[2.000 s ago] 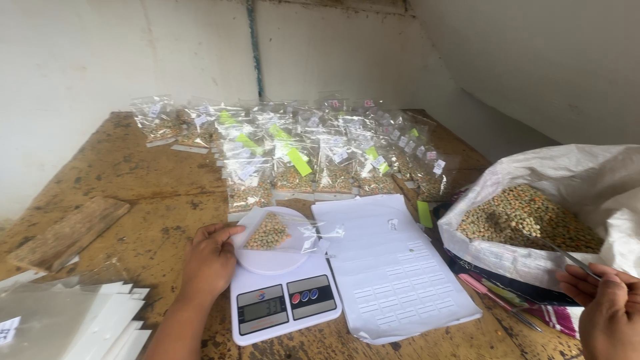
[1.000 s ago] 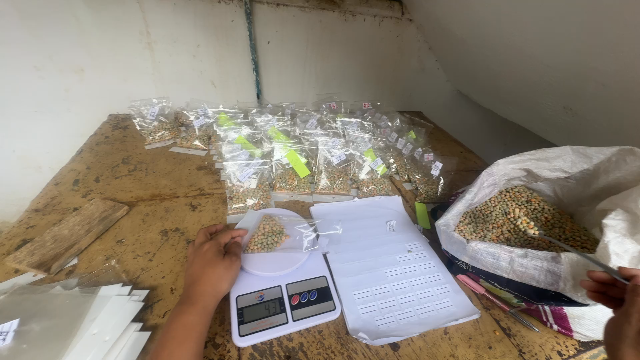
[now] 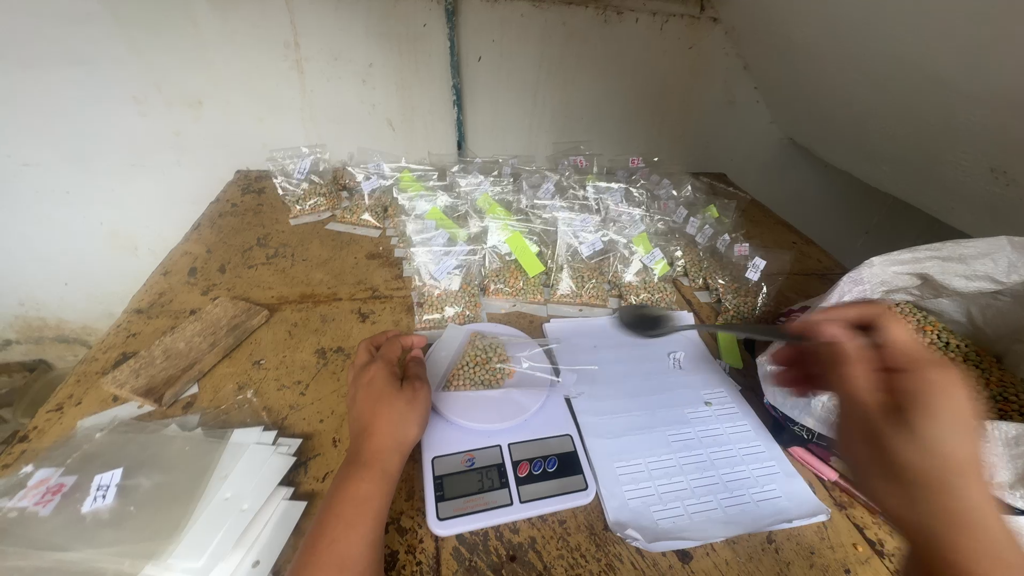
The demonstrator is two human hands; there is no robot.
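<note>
A clear plastic bag of dried peas lies on the round pan of a white digital kitchen scale, its mouth end to the right. My left hand is at the pan's left edge, fingertips by the bag's bottom corner; whether they pinch it I cannot tell. My right hand, blurred, holds a metal spoon by the handle. The spoon's bowl is over the top of the paper sheets, right of the bag; its contents are unclear. Behind my right hand, a white woven sack holds more peas.
Several filled, labelled bags stand in rows behind the scale. Printed label sheets lie right of it. Flat plastic bags are at the lower left, near a wooden block. A pink pen-like item lies beside the sack.
My right hand has moved left from the sack, bringing the spoon over the paper sheets. Earlier the spoon's tip was at the peas in the sack. My left hand has stayed beside the pan.
</note>
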